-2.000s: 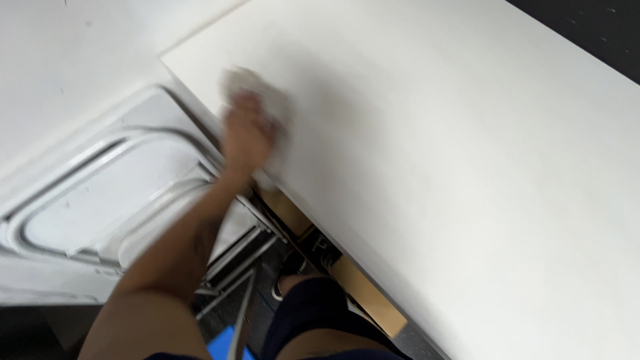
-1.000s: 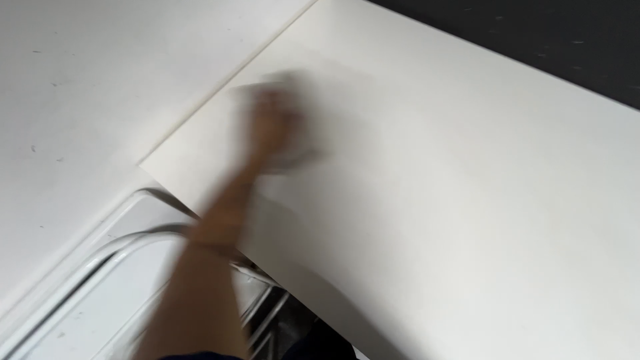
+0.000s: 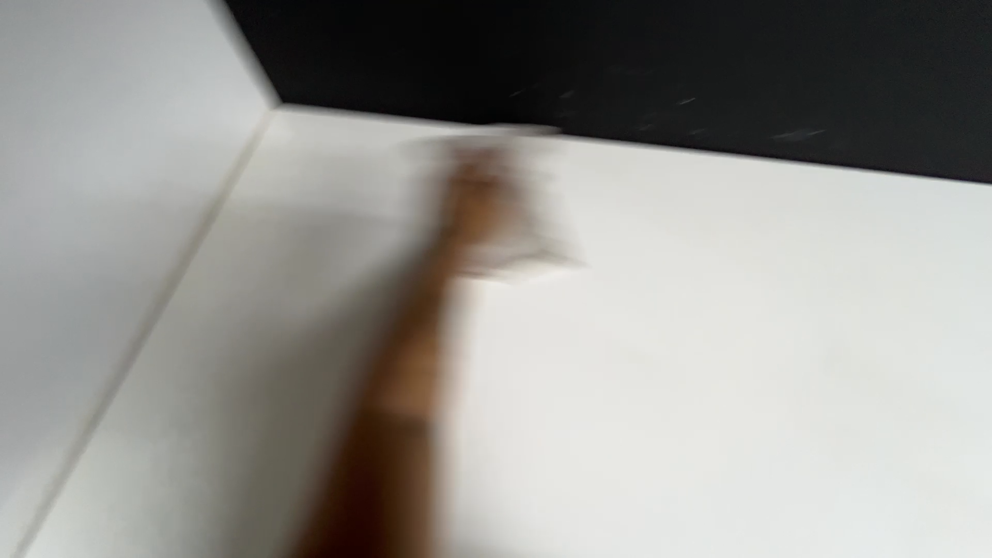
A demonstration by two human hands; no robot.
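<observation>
A pale cloth [image 3: 535,252] lies bunched under my left hand [image 3: 474,198], pressed to the white tabletop [image 3: 697,387] close to its far edge. Both hand and cloth are blurred, so the separate fingers do not show clearly. The forearm reaches up from the bottom of the head view, left of the middle. My right hand is out of view.
A white wall [image 3: 116,170] borders the tabletop on the left, with a thin seam between them. Along the far edge stands a black surface [image 3: 659,70] with light scuff marks. The two meet at the table's far left corner.
My left hand has moved with the cloth from near the table's front left corner to its far edge. The view has shifted strongly, and the folded white chairs have left it.
</observation>
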